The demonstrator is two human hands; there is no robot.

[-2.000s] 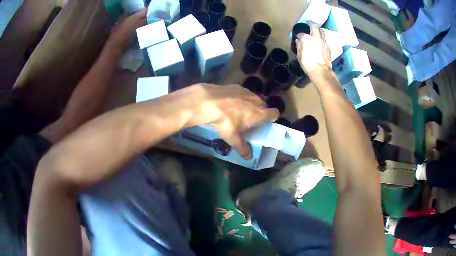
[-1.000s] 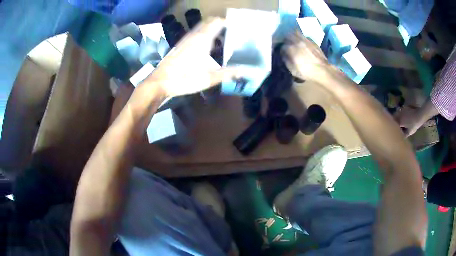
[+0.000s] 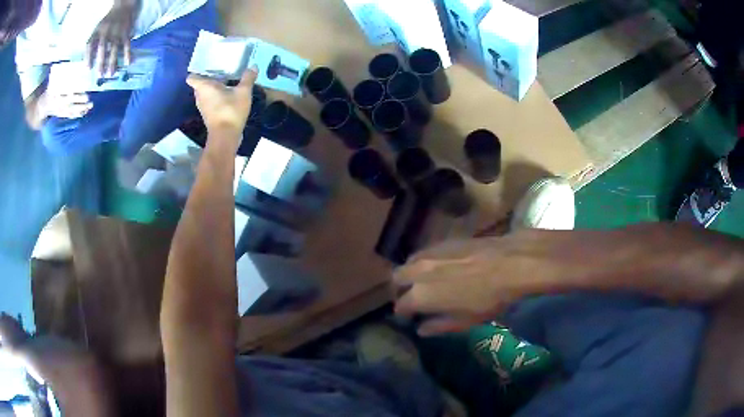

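Observation:
My left hand (image 3: 222,102) holds a white retail box (image 3: 281,69) with a dark product picture, raised at the upper left beyond the board. My right hand (image 3: 457,285) is blurred, over the board's front edge near my lap. Its fingers are apart and slightly bent, with nothing seen in them. Several black cylinders (image 3: 483,155) stand on the brown cardboard (image 3: 334,248). One dark cylinder (image 3: 397,224) lies on its side just beyond my right hand. More white boxes (image 3: 267,167) stand left of the cylinders, partly behind my left forearm.
White boxes (image 3: 510,49) stand at the board's far right, beside a wooden pallet (image 3: 628,57). A large brown carton (image 3: 114,285) is at my left. Another person (image 3: 155,89) sits at the upper left with a box under their hands. Pale scraps (image 3: 502,354) lie on the green floor.
My left hand has moved to the upper left with a white box. My right hand has left the area among the cylinders and come down toward my lap. The view has shifted.

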